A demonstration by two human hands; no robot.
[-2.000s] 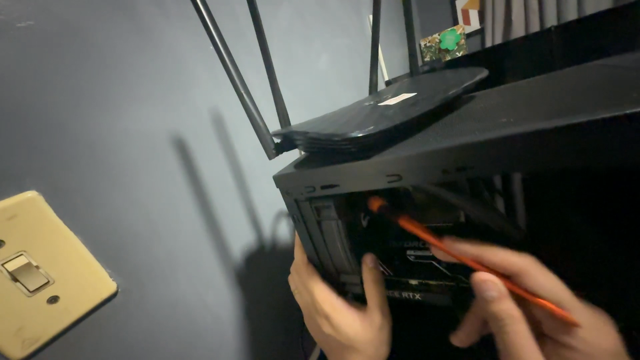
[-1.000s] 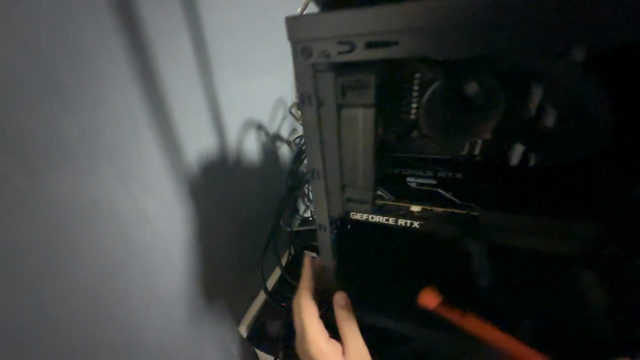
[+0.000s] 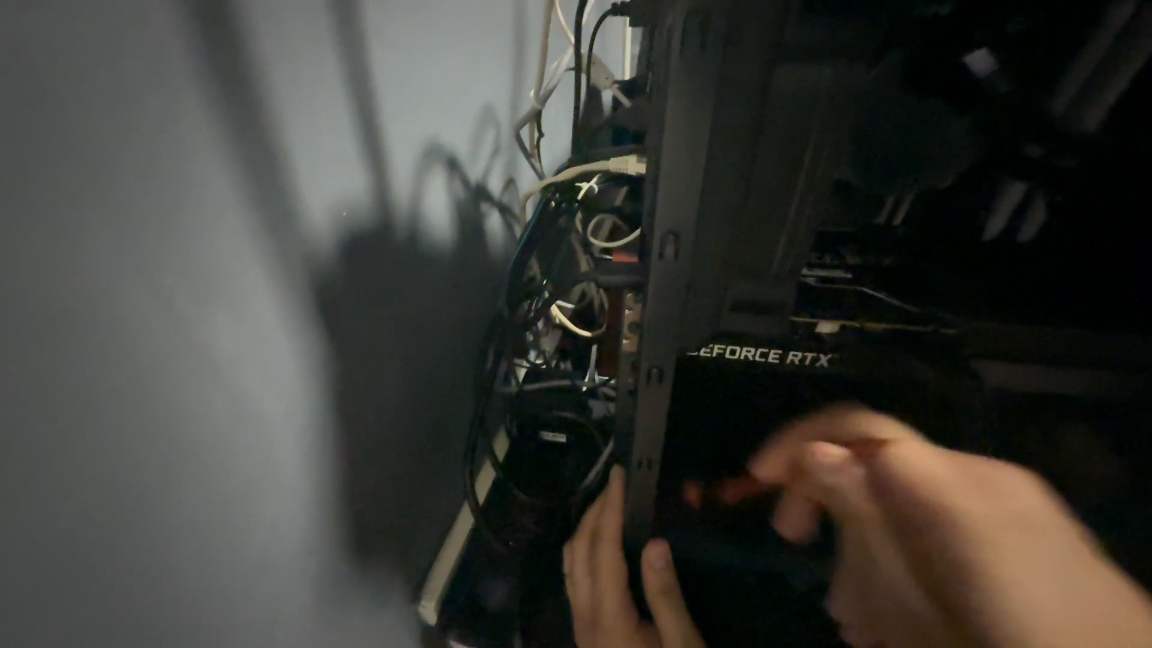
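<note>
An open black computer case shows its rear frame edge (image 3: pixel 668 270) running down the middle, with a GeForce RTX graphics card (image 3: pixel 765 355) inside. My left hand (image 3: pixel 621 576) grips the lower part of that edge, fingers on the outer side and thumb on the inner side. To its right, my right hand (image 3: pixel 936 522) is blurred by motion and pinches a thin orange-red tool (image 3: pixel 720 492). The tool's tip lies over the dark inside of the case, below the graphics card. Whether the tip touches anything cannot be told.
Many tangled cables (image 3: pixel 540 306) hang behind the case, some plugged into its rear, among them a pale network cable (image 3: pixel 585 169). A grey wall (image 3: pixel 180 360) stands close at the left. A pale strip (image 3: pixel 463 540) runs along the lower left.
The view has moved down and closer to the case's rear edge. My right hand, out of frame one second ago, is back in view with the orange tool. My left hand still holds the edge.
</note>
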